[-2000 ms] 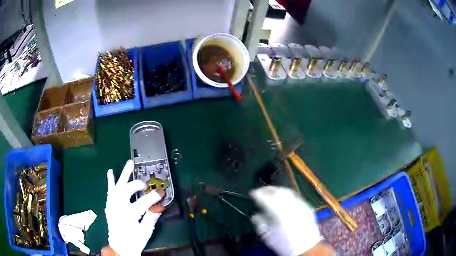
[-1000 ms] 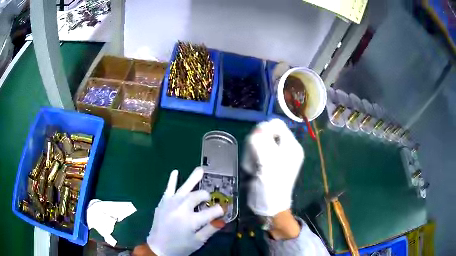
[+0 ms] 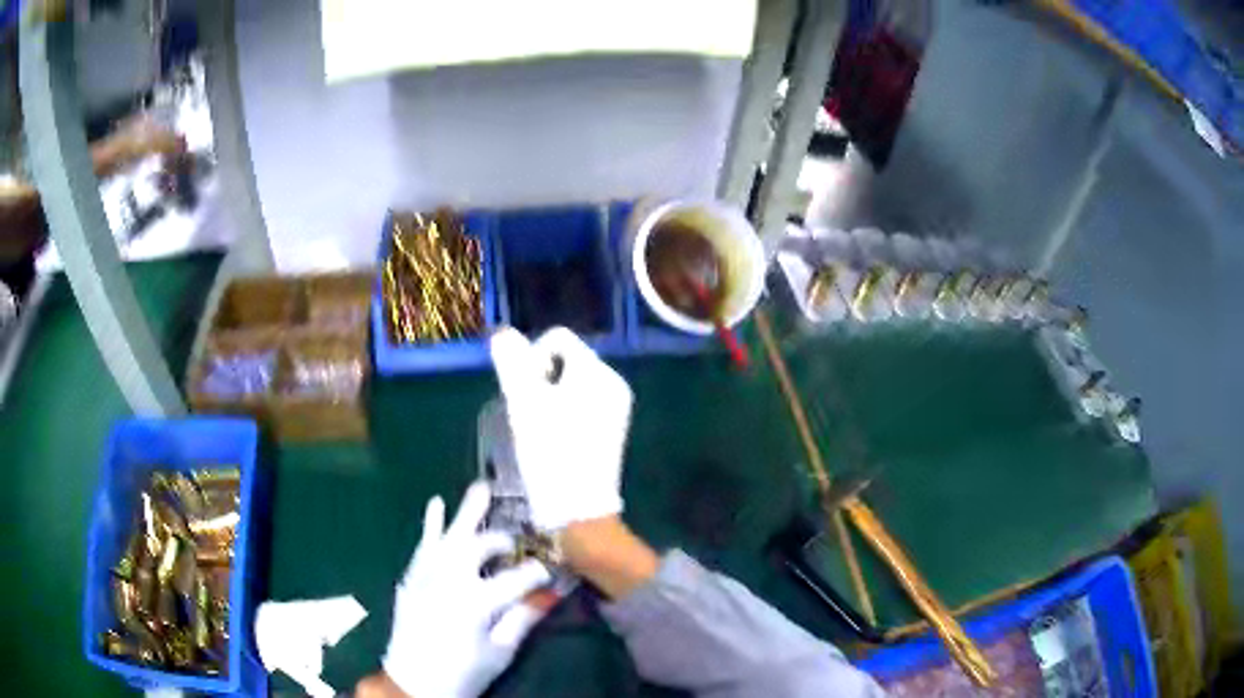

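Note:
The grey lock housing [image 3: 497, 450] lies on the green mat, mostly hidden under my hands. A brass part [image 3: 529, 548] sits in its lower end. My left hand [image 3: 461, 600], white-gloved, holds the housing's lower end, with thumb and fingers at the brass part. My right hand [image 3: 566, 430], also white-gloved, is above the housing's upper part, just in front of the dark-parts bin [image 3: 557, 273]. Its fingers look curled, and a small dark spot shows near the fingertips. I cannot tell whether it holds anything.
The brass-pin bin [image 3: 434, 280], compartment box [image 3: 280, 409] and grease tub [image 3: 737, 246] with red brush stand at the back. The cylinder bin [image 3: 246, 545] and white rag [image 3: 307, 630] are left. A hammer [image 3: 914, 580], parts crate [image 3: 1130, 627] and finished units [image 3: 941, 293] are right.
My right hand has moved from the lower right, up beside the housing, then left over its upper part. My left hand has stayed at the housing's lower end. The view has shifted.

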